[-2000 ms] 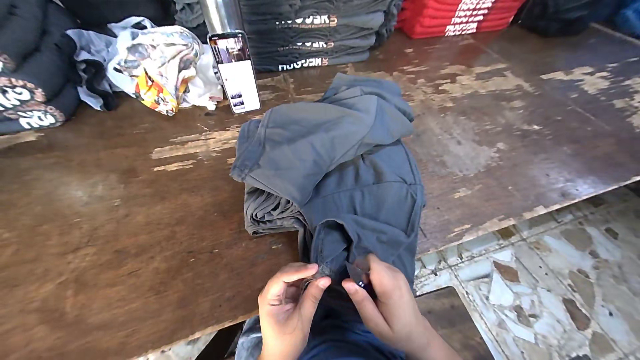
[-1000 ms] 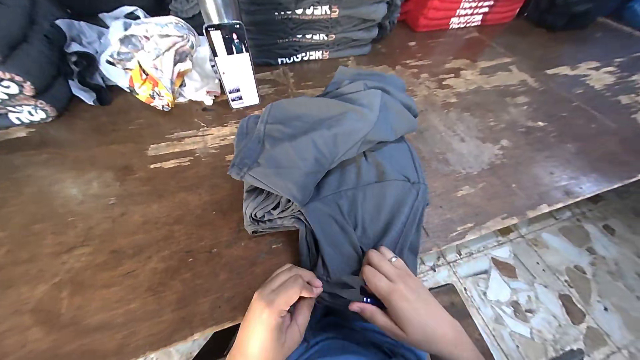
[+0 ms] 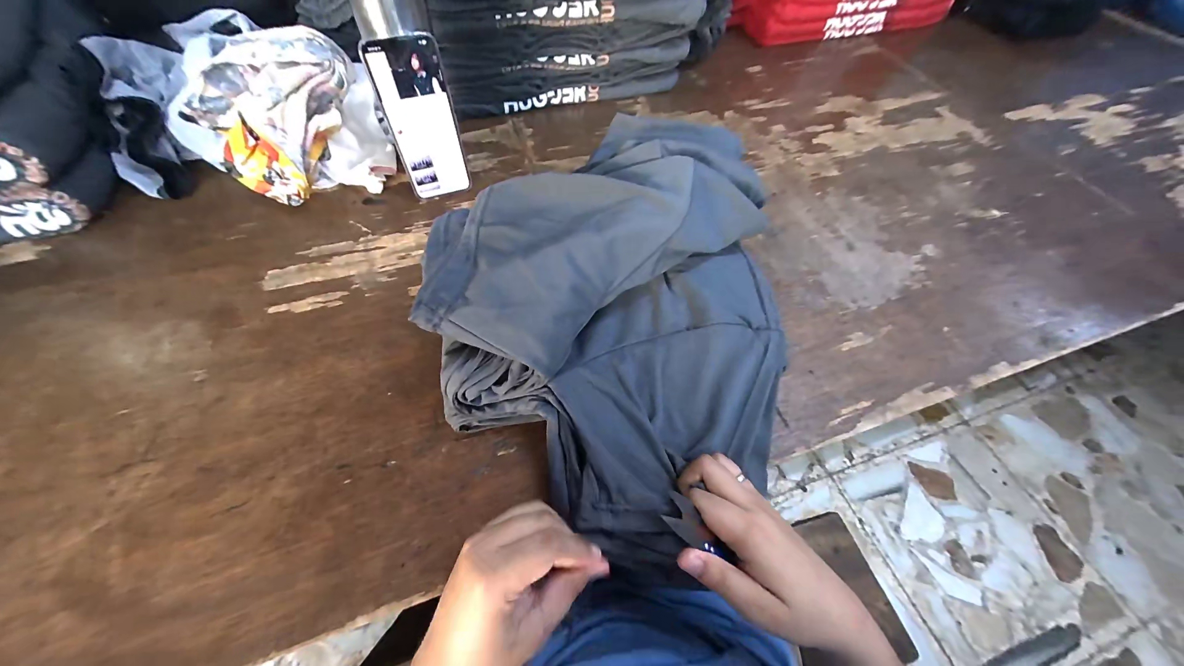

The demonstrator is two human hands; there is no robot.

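Note:
A dark grey garment (image 3: 684, 370) lies partly over the wooden table's front edge, on top of a folded grey fabric stack (image 3: 490, 388). My right hand (image 3: 749, 546) is at the garment's lower end, its fingers around a small tool (image 3: 712, 548) with a dark blade-like tip and a blue part; the tool is mostly hidden, so its kind is unclear. Just left of it, my left hand (image 3: 523, 583) is curled with thumb and forefinger together beside the garment's lower edge. Whether it pinches a thread or cloth cannot be told.
Behind the garment, a phone (image 3: 421, 116) leans on a metal cylinder (image 3: 393, 17). Crumpled plastic bags (image 3: 277, 111) lie to its left. Stacks of dark printed garments (image 3: 564, 55) and red garments (image 3: 842, 18) stand along the back of the wooden table (image 3: 185, 370). Dark bundles sit far left.
The garment's lower opening, held open between both hands two seconds ago, now hangs flatter. My left hand has come away from the spot it pinched one second ago.

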